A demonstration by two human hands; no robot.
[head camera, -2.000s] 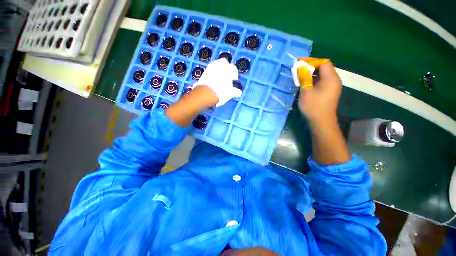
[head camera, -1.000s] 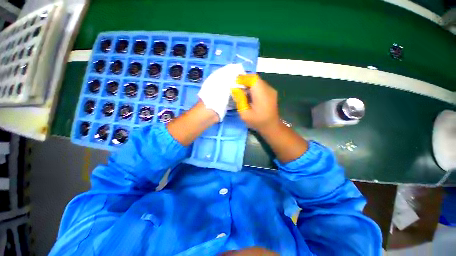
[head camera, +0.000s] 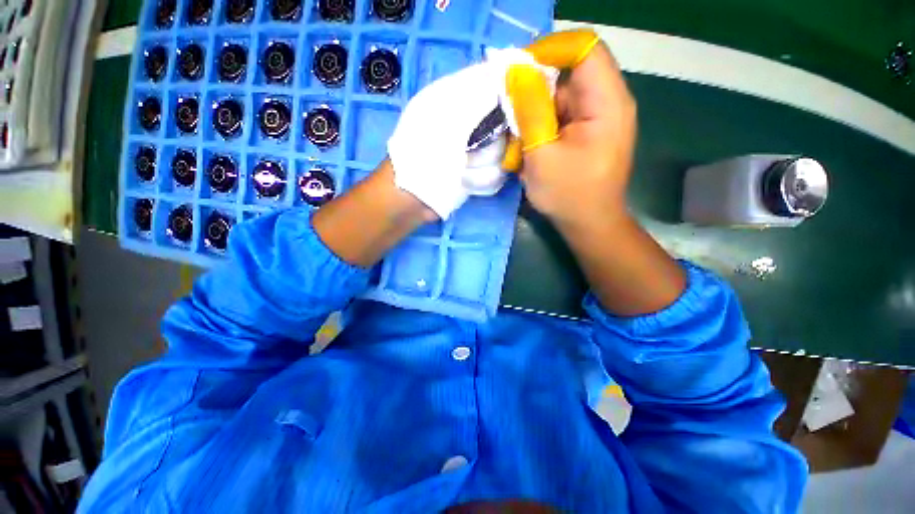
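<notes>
My left hand in a white knit glove holds a small round black part above the blue compartment tray. Only the part's dark edge shows between the fingers. My right hand, with yellow-orange finger cots, pinches a crumpled white wiping cloth close against the part. The tray's left and middle pockets hold many black parts with silvery rings. Several pockets on its right side hold no black part, and some lie hidden under my hands.
A translucent grey-white bottle with a round metal top lies right of my right hand, with tiny shiny bits below it. Stacked off-white trays stand at the left. A pale rail crosses behind. A cardboard box is below the bench at right.
My left hand has lifted from the tray pockets with the black part. My right hand has come from the right with the cloth to meet it. The camera view has also shifted.
</notes>
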